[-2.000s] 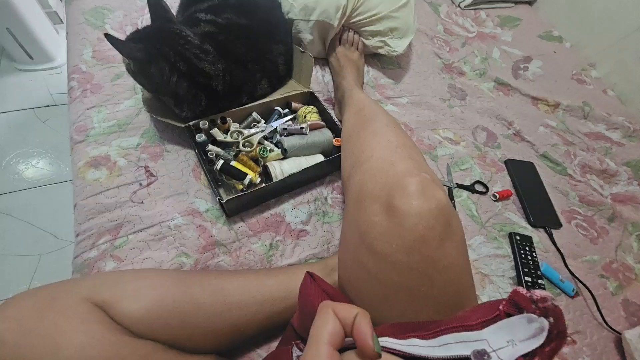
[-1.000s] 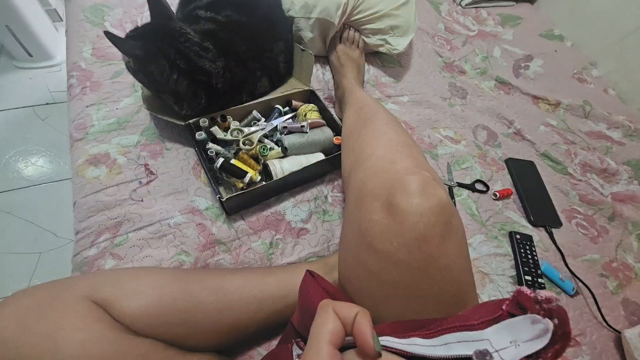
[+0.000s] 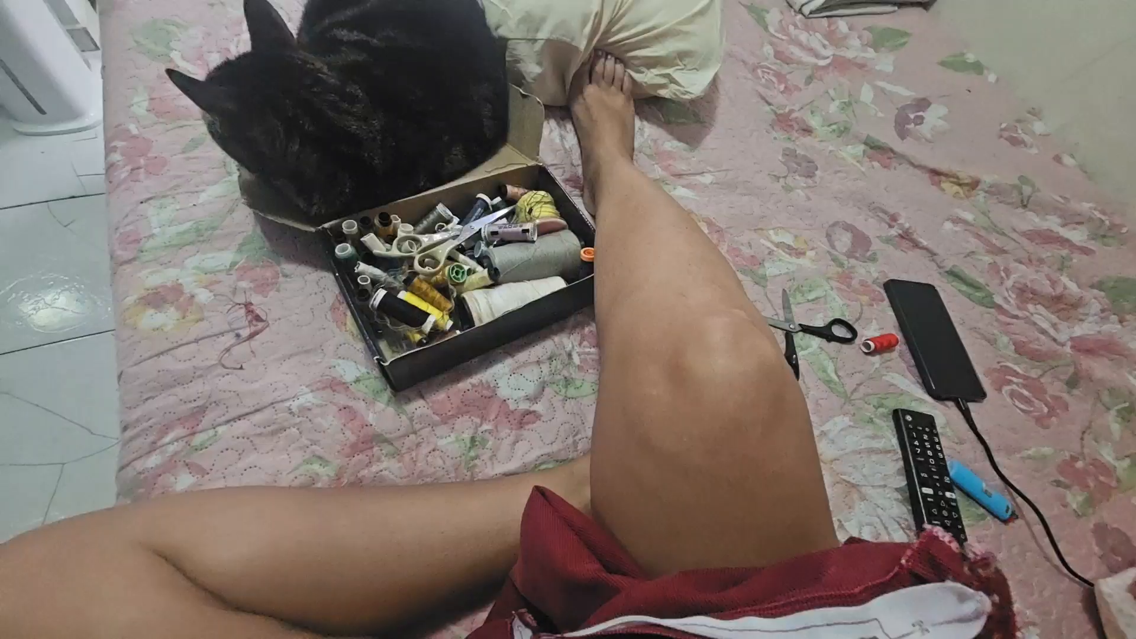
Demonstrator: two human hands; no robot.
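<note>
Neither of my hands shows in the head view now. Dark red fabric (image 3: pixel 701 581) with a white strip and a frayed right end lies across my lap at the bottom edge. Beyond my legs, an open cardboard box (image 3: pixel 488 348) holds several thread spools and cones, among them a white cone (image 3: pixel 515 300) and a gray cone (image 3: pixel 537 257). White-handled scissors (image 3: pixel 435 253) rest on top of them. Right of my knee, black-handled scissors (image 3: pixel 825 331) lie spread apart beside a red thread spool (image 3: pixel 879 343).
A black cat (image 3: pixel 382 98) lies against the box flap. My foot touches a cream pillow (image 3: pixel 674 44). On the floral bedspread (image 3: pixel 222 426) at right are a phone (image 3: pixel 934 340) with a cable (image 3: pixel 1021 497), a remote control (image 3: pixel 927 470) and a blue object (image 3: pixel 981 490).
A hand with bent fingers, seen at the bottom centre over the red fabric in both earlier frames, is now out of view. The box, the cat and the things at right have not moved.
</note>
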